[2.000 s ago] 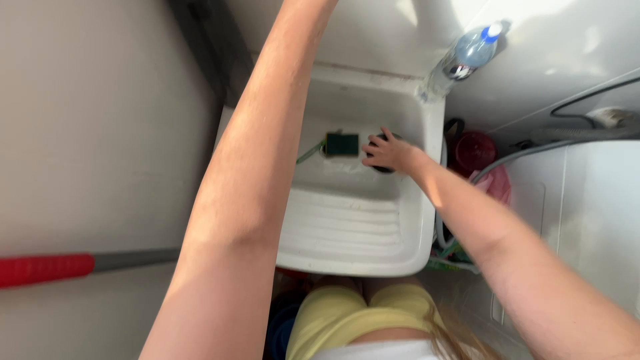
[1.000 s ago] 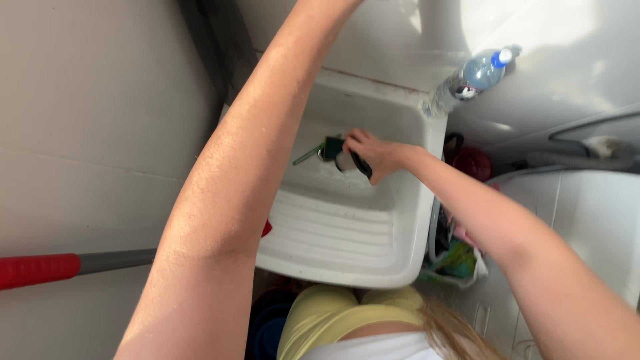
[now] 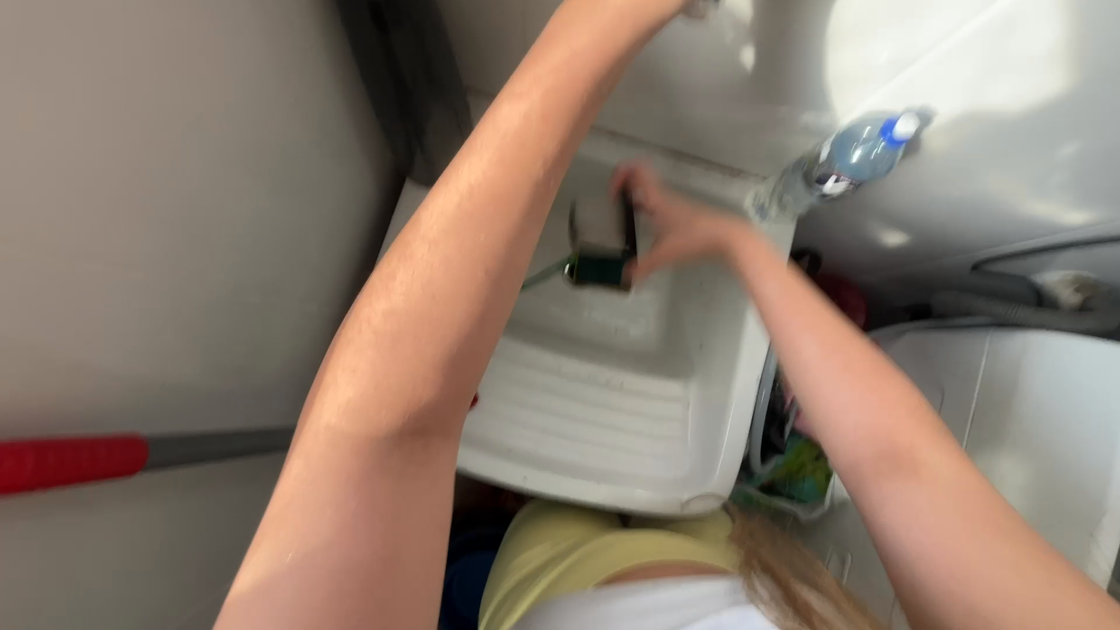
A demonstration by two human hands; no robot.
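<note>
My right hand (image 3: 661,219), blurred, is over the basin of a white plastic utility sink (image 3: 595,437), its fingers around a thin black object (image 3: 629,226) whose kind I cannot tell. Just below the fingers is a dark green scrubbing pad (image 3: 598,269), with a green handle or strip running left from it behind my left forearm. My left arm reaches up across the view. Only a bit of my left hand (image 3: 696,7) shows at the top edge, near the wall, and what it touches is out of view.
A clear plastic bottle with a blue cap (image 3: 862,153) stands at the sink's back right corner. Right of the sink are a container with green and pink things (image 3: 792,477), a grey hose (image 3: 1006,308) and a white lid (image 3: 1041,420). A red and grey pole (image 3: 74,462) lies at left.
My right hand first rested on a dark object right of the green pad, then tilted it up beside the pad. Now the hand is raised toward the back of the basin.
</note>
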